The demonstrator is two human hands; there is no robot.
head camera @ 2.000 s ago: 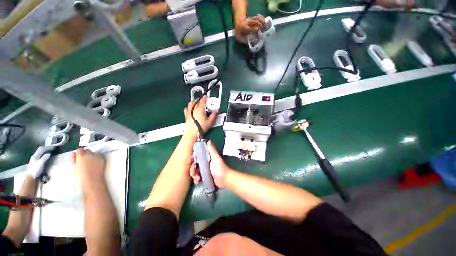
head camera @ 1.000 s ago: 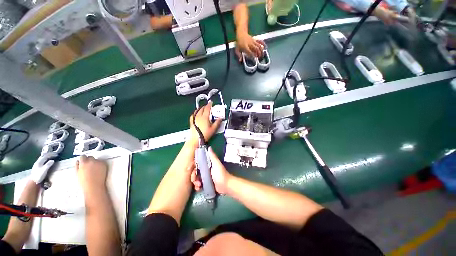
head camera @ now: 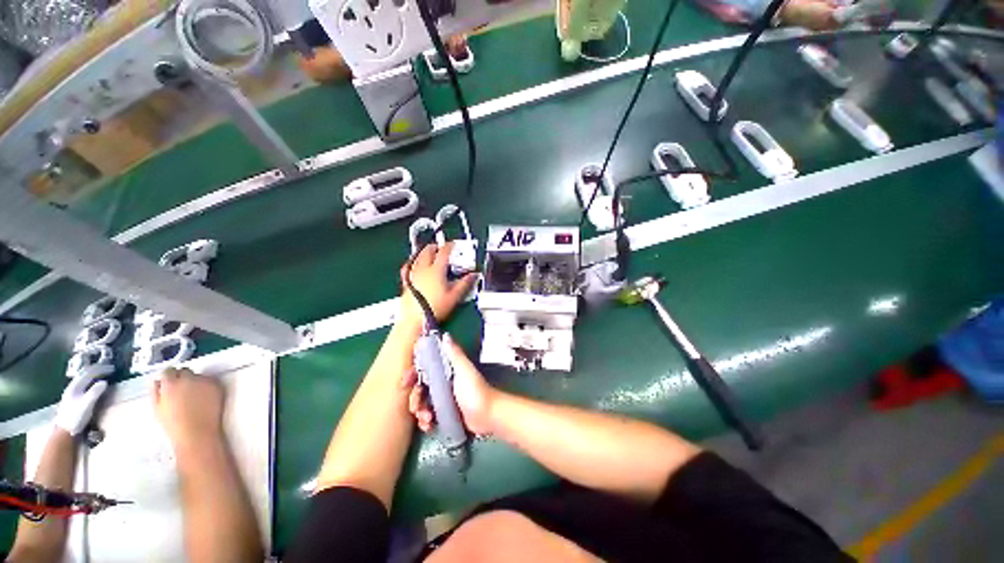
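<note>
My left hand (head camera: 438,288) holds white plastic loop housings (head camera: 464,255) at the near edge of the belt; its fingers cover part of them. My right hand (head camera: 471,387) is shut on a grey electric screwdriver (head camera: 440,387), below my left hand. The driver's narrow end points down toward my body, and its black cord runs up over my left hand. The silver-grey feeder marked A10 (head camera: 532,297) stands just right of my hands. Its contents are too small to make out.
A mallet (head camera: 696,361) lies right of the feeder. White loops (head camera: 763,151) lie along the green belt (head camera: 528,132) behind the pale rail (head camera: 716,225). At left, another person's hands (head camera: 189,412) are over a white board (head camera: 248,440). Black cords hang across the belt.
The view has shifted right. Loose loops on the belt have moved left past the feeder. The far person's hand and its loops have left their place. My hands keep nearly the same pose.
</note>
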